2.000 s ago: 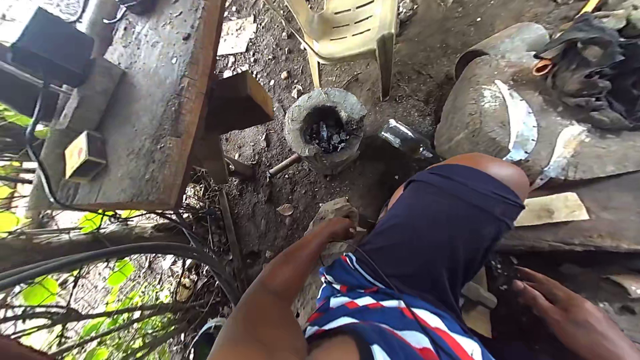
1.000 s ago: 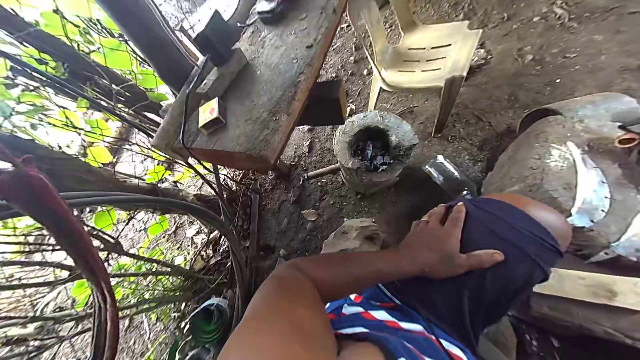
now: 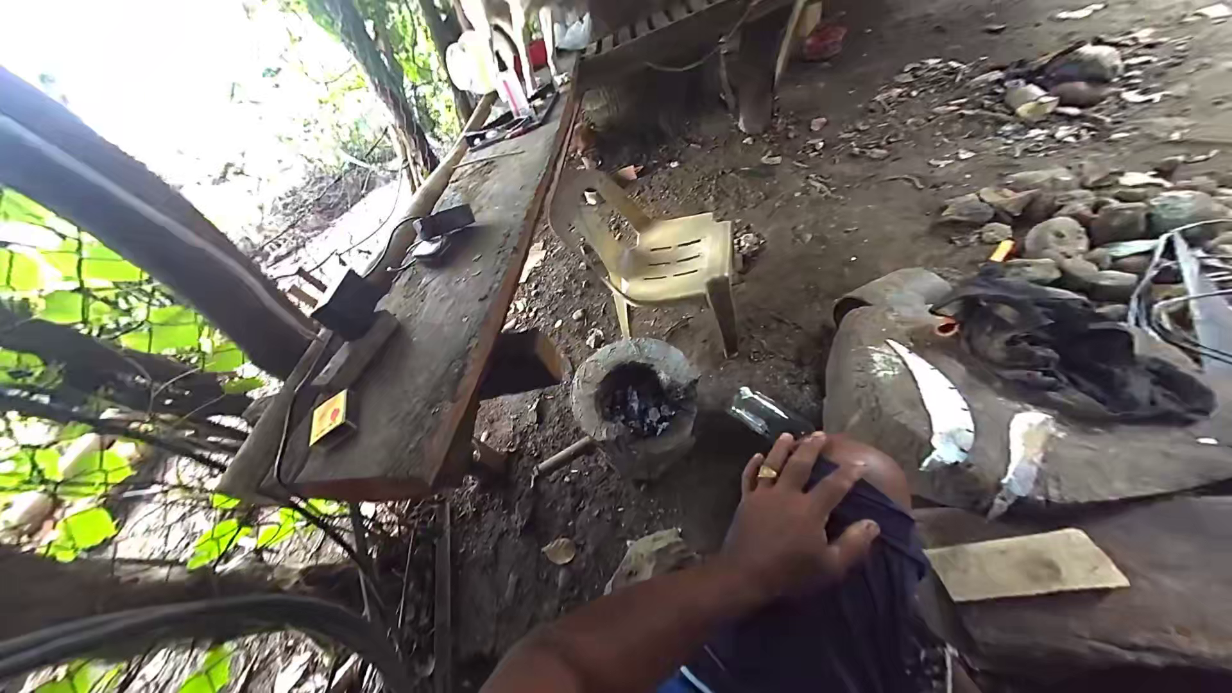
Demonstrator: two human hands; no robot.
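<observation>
My left hand (image 3: 794, 525) rests on my knee over the dark blue shorts (image 3: 837, 606), fingers spread, a ring on one finger, holding nothing. My right hand is out of the frame. Beyond the knee a round clay or stone stove (image 3: 592, 385) stands on the soil with charcoal (image 3: 640, 409) in its hollow. A clear glass jar or bottle (image 3: 765, 414) lies between the stove and my knee. Right of the knee, two pale curved pieces (image 3: 934, 404) lie on a large flat stone or wooden block (image 3: 876, 423), beside a dark crumpled cloth (image 3: 1068, 337).
A wooden bench-like table (image 3: 414, 385) runs along the left with a yellow matchbox (image 3: 329, 419) and black devices (image 3: 348, 303) with cords. A beige plastic chair (image 3: 674, 255) stands behind the stove. A flat board (image 3: 1028, 566) lies at right; stones (image 3: 1059, 236) are piled beyond.
My left hand has moved from the rock beside my leg onto my knee. My right hand, seen low at the right two seconds ago, has left the view. The view has tilted up.
</observation>
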